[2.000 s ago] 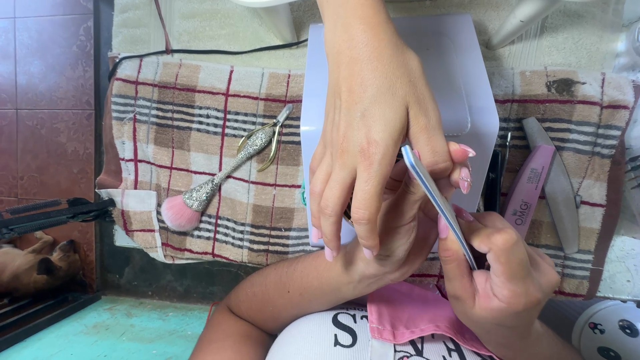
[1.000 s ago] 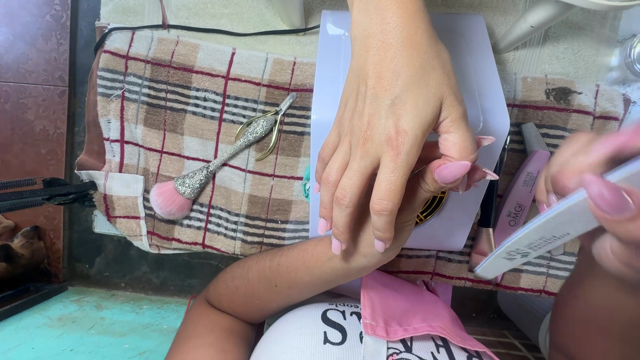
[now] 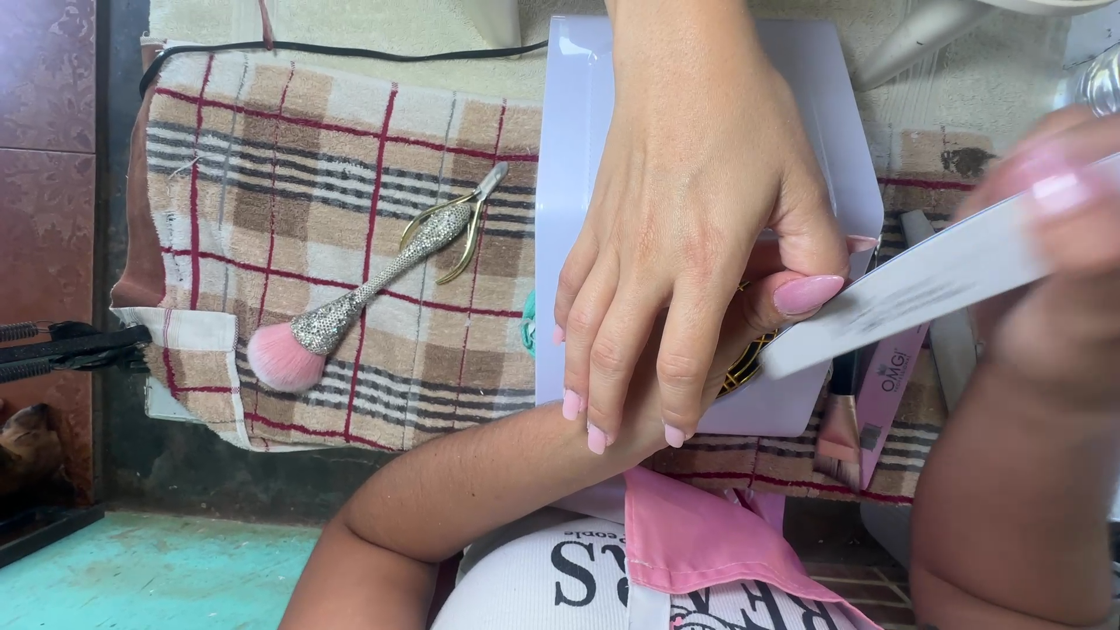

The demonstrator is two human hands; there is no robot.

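Another person's hand (image 3: pixel 691 227) reaches in from the top, palm down, over my left hand. My left hand (image 3: pixel 761 302) lies beneath it, mostly hidden, its pink-nailed thumb pressed near the other person's thumb (image 3: pixel 814 241). At the right, my right hand (image 3: pixel 1063 206), blurred, grips a pale nail file (image 3: pixel 910 280). The file slants down and left, its tip beside my left thumb; whether it touches anything is unclear. Part of a gold and black object (image 3: pixel 742 372) shows under my left hand. A glossy white stand or box (image 3: pixel 577 114) lies beneath the hands.
A plaid towel (image 3: pixel 324 219) holds a pink makeup-style brush with a glittery handle (image 3: pixel 337 319) across gold-handled cuticle nippers (image 3: pixel 472 232). Right of the white stand lie a flat brush (image 3: pixel 840 437), a pink file (image 3: pixel 892 385) and a grey file (image 3: pixel 954 350). A black cable (image 3: pixel 394 58) runs behind.
My right hand has moved up since one second ago, and the file tip has come up and left to beside my left thumb. The other person's hand stays over my left hand.
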